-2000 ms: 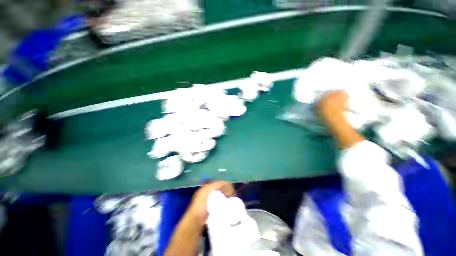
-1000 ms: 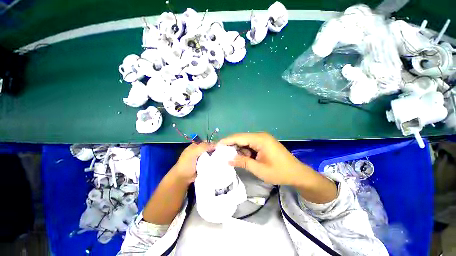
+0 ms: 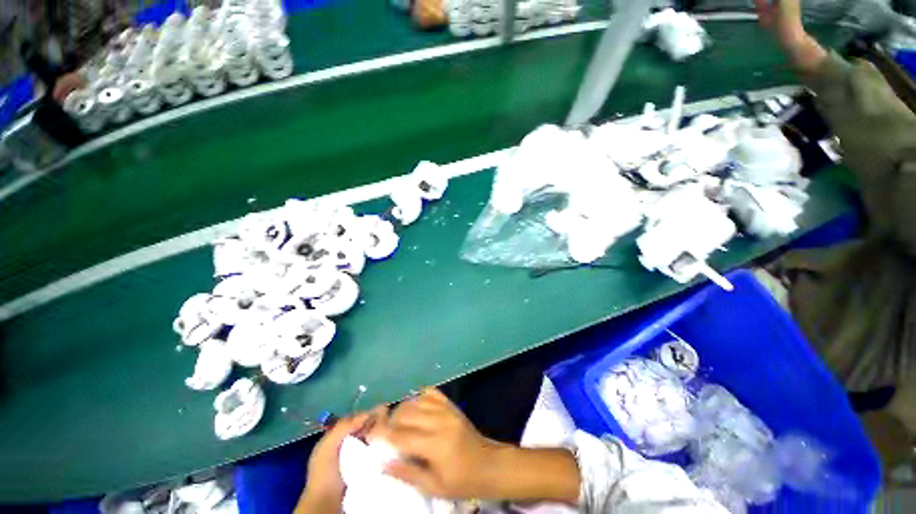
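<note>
A white rounded housing point(image 3: 377, 480) is held low in front of me at the bench's near edge, cut off by the bottom of the picture. My left hand point(image 3: 331, 467) grips its left side. My right hand point(image 3: 437, 447) lies over its upper right side, fingers bent onto it. A thin wire with a small blue piece point(image 3: 326, 418) sticks out above my left hand. A heap of white ball-shaped shells point(image 3: 286, 291) with thin wires lies on the green bench point(image 3: 432, 341) at the left. What my fingertips touch inside the housing is hidden.
A clear bag point(image 3: 512, 239) with white covers point(image 3: 583, 186) and boxier housings with white sticks point(image 3: 688, 231) lie right of centre. A blue bin point(image 3: 834, 402) stands below right, with clear wrapping inside. Another person's arm point(image 3: 864, 131) reaches in at upper right. White parts stand in rows point(image 3: 191, 60) upper left.
The view has turned right, so bench items sit further left and the right bin shows more. My right hand has gone from the white pile to the housing and stays there.
</note>
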